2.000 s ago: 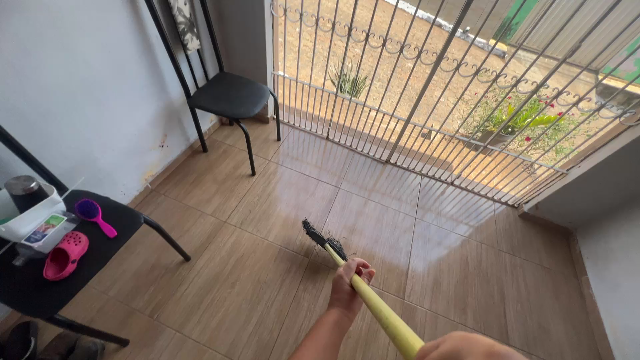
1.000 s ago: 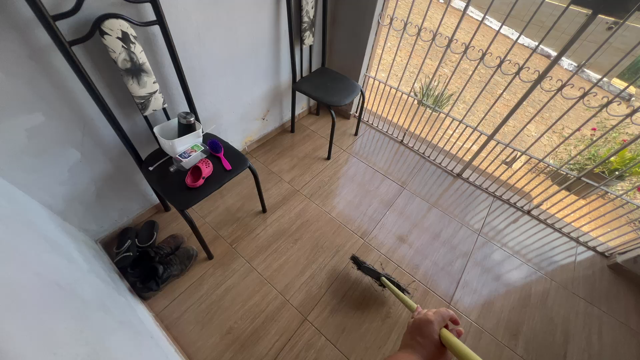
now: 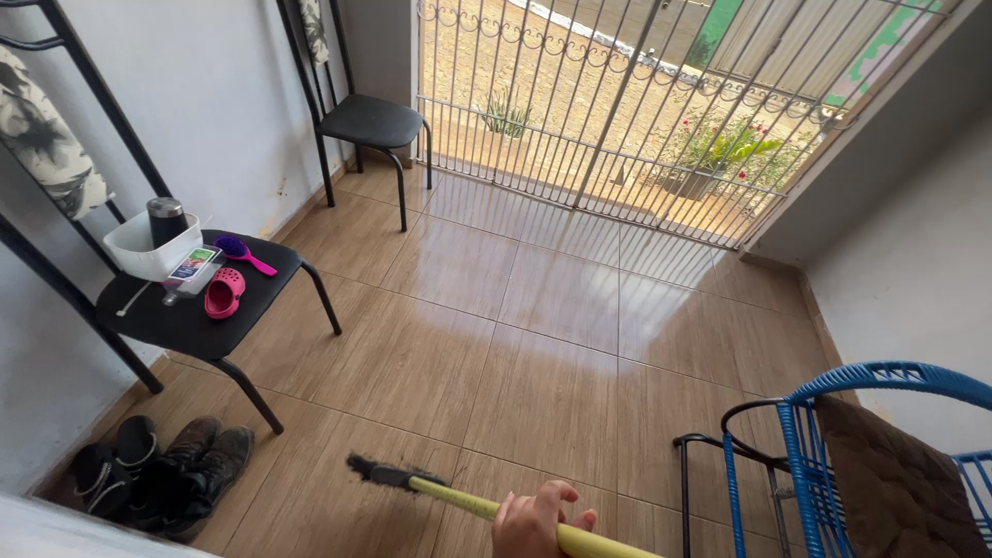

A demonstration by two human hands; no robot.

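A broom with a yellow handle point(image 3: 457, 498) crosses the lower middle of the head view, its dark bristled head point(image 3: 391, 474) low over or on the tiled floor; contact cannot be told. My left hand point(image 3: 535, 523) is wrapped around the handle, at the bottom edge of the view, with some fingers partly lifted. The handle runs on past it to the lower right and leaves the frame. Dark fluff or loose bristles cling about the broom head. My right hand is out of view.
Left, a black chair point(image 3: 267, 291) bears a white container point(image 3: 139, 256), hairbrush point(image 3: 246, 254) and pink clog point(image 3: 225, 293); dark shoes point(image 3: 186, 473) lie below. Another chair point(image 3: 372, 122) stands by the barred gate point(image 3: 577, 167). A blue corded chair point(image 3: 790, 457) is at right.
My right hand, seen on the upper handle two seconds ago, is out of view. The broom head has moved toward the shoes and nearer to me. The view has shifted; the blue chair now shows.
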